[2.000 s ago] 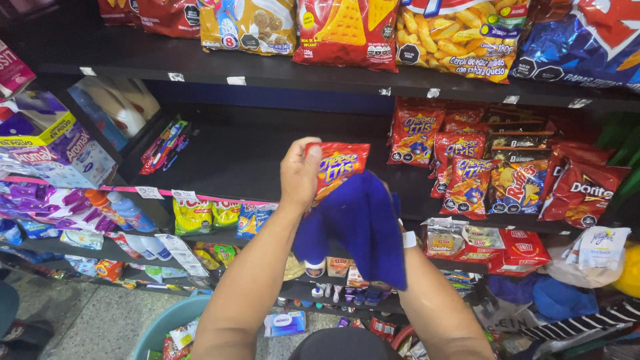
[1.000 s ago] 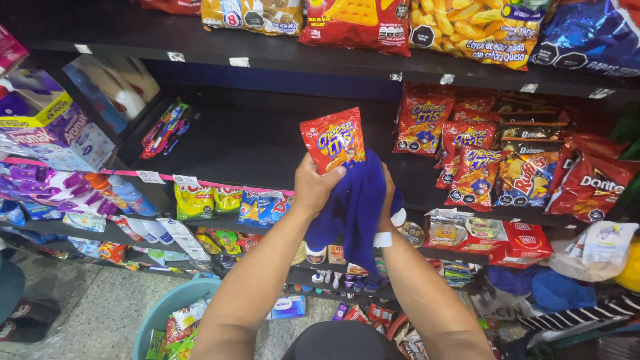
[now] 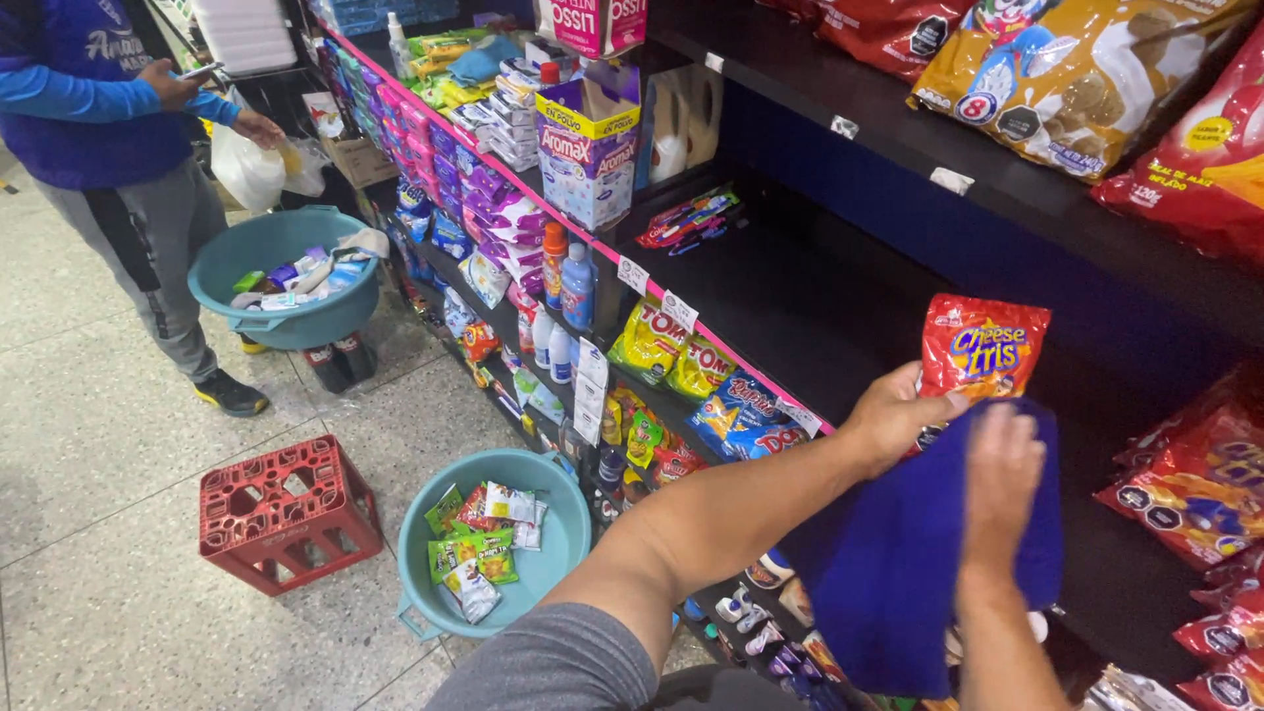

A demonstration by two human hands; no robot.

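My left hand (image 3: 904,415) grips the red Cheese Tris snack bag (image 3: 986,346) by its lower left side, holding it upright in front of the dark shelf (image 3: 780,286). A blue cloth (image 3: 889,573) hangs below and over the bag's lower part. My right hand (image 3: 1002,484), blurred, lies flat against the front of the cloth with its fingers pointing up; whether it pinches any cloth is hidden. More red snack bags (image 3: 1200,484) stand on the shelf at the right. Toothbrush packs (image 3: 691,219) lie at the shelf's far left part.
A teal tub (image 3: 568,553) with small packets and a red plastic crate (image 3: 286,513) stand on the floor. Farther back, a person (image 3: 99,109) stands by another teal tub (image 3: 286,321). Large snack bags (image 3: 1076,79) line the upper shelf; an Aromax box (image 3: 590,148) stands at left.
The view has swung left, bringing the person, crate and second tub into sight. The snack bag stays in my left hand; my right hand now lies over the cloth's front.
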